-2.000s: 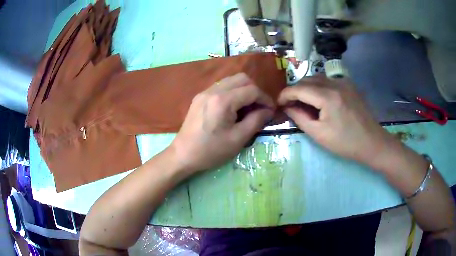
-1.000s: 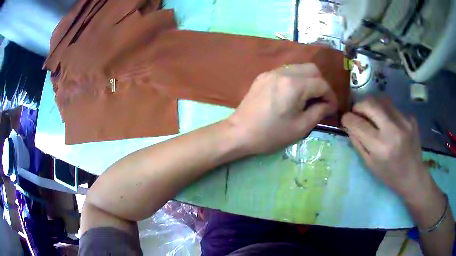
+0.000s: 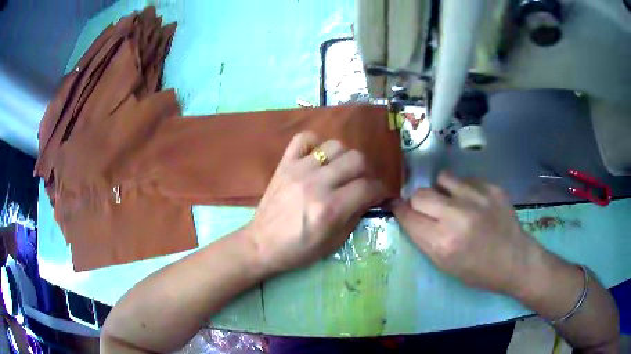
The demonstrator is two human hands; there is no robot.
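Observation:
A rust-brown cloth panel (image 3: 228,148) lies flat from the left heap to the needle area, its right end beside the small yellow piece (image 3: 395,119). My left hand (image 3: 315,200) rests on the panel with curled fingers, gripping its near right edge. My right hand (image 3: 460,228) is at the panel's near right corner, fingertips pinching it; it is slightly blurred. Both hands' fingertips nearly meet. The sewing machine head (image 3: 512,41) hides part of the needle area.
A fanned stack of brown workpieces (image 3: 104,110) lies at left, with a small metal zipper pull (image 3: 117,194) on the lowest piece. Red-handled thread snips (image 3: 588,188) lie on the grey machine bed (image 3: 533,145) at right. A dark edge borders the green-blue table (image 3: 304,304).
The view swung right and then back. Both hands stay at the panel's near right corner; my left fingers are more curled over the cloth, and my right hand has turned slightly.

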